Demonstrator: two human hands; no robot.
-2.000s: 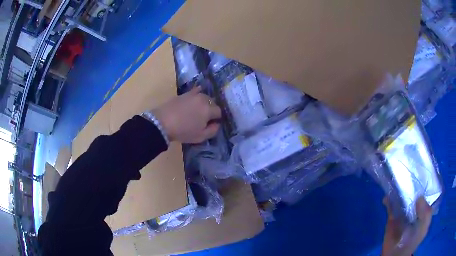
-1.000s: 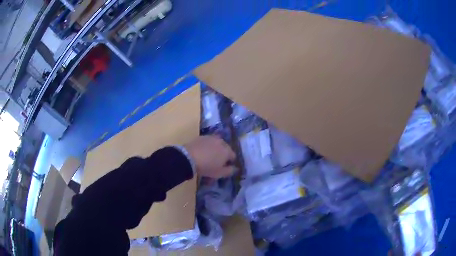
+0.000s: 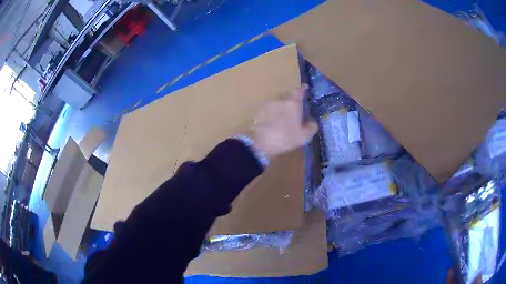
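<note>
My left hand point(image 3: 282, 126), blurred, lies over the right edge of a brown cardboard sheet point(image 3: 222, 100); whether its fingers grip the edge is unclear. The sheet covers bagged units, some showing below its lower edge point(image 3: 249, 239). To its right are bagged silver-white units point(image 3: 358, 186) with yellow tape, piled on the blue floor. At the lower right my right hand point(image 3: 456, 277) shows only as fingertips beside a bagged unit point(image 3: 481, 244), which it holds upright; the picture's edge cuts off the rest.
A second cardboard sheet point(image 3: 410, 77) lies tilted over the pile at the upper right. An open carton point(image 3: 72, 194) stands on the floor at the left. A red stool point(image 3: 131, 25) and a bench frame point(image 3: 158, 14) are at the back left. A yellow line point(image 3: 216, 58) crosses the floor.
The left sheet's edge now lies nearer the yellow-taped units, covering the gap where my left hand was. That hand has moved onto the edge. The view has shifted left.
</note>
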